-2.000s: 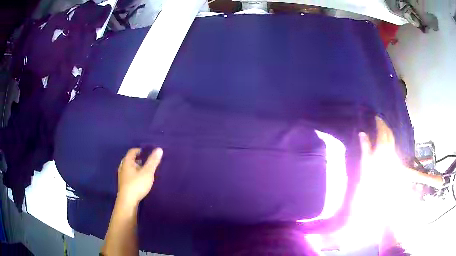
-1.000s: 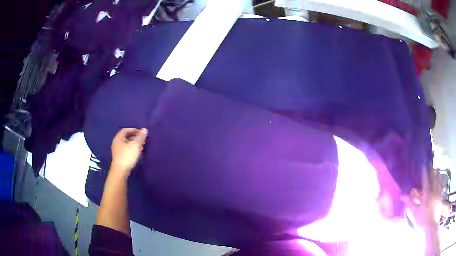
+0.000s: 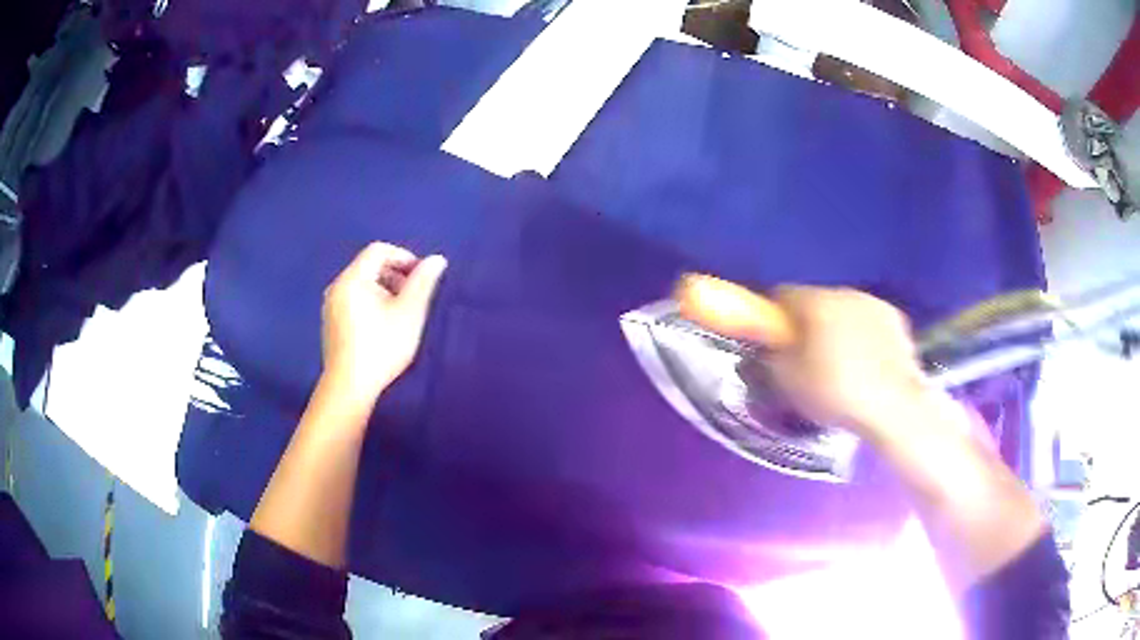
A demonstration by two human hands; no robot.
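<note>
The dark purple garment point(image 3: 550, 400) lies spread over the dark blue-violet table cover point(image 3: 800, 163). My right hand point(image 3: 844, 356) is closed around the orange-yellow handle of the steam iron point(image 3: 731, 394), slightly blurred. The iron's silver pointed plate is over the garment's right part, its tip towards the upper left; whether it touches cannot be told. My left hand point(image 3: 375, 313) is at the garment's left edge, thumb and fingertips together, and seems to pinch the cloth there. Glare hides the garment's lower right.
A crumpled dark garment pile point(image 3: 113, 188) lies at left, above a fringed white cloth point(image 3: 125, 388). A white strip point(image 3: 563, 88) crosses the upper table. A white rail point(image 3: 925, 75) runs along the far edge, with a grey rag point(image 3: 1096, 150) at its end. The hose point(image 3: 1000, 331) runs right from the iron.
My right hand has come in from the right edge and now holds the iron over the garment. The garment was turned over or smoothed flatter. My left hand stays at its left edge.
</note>
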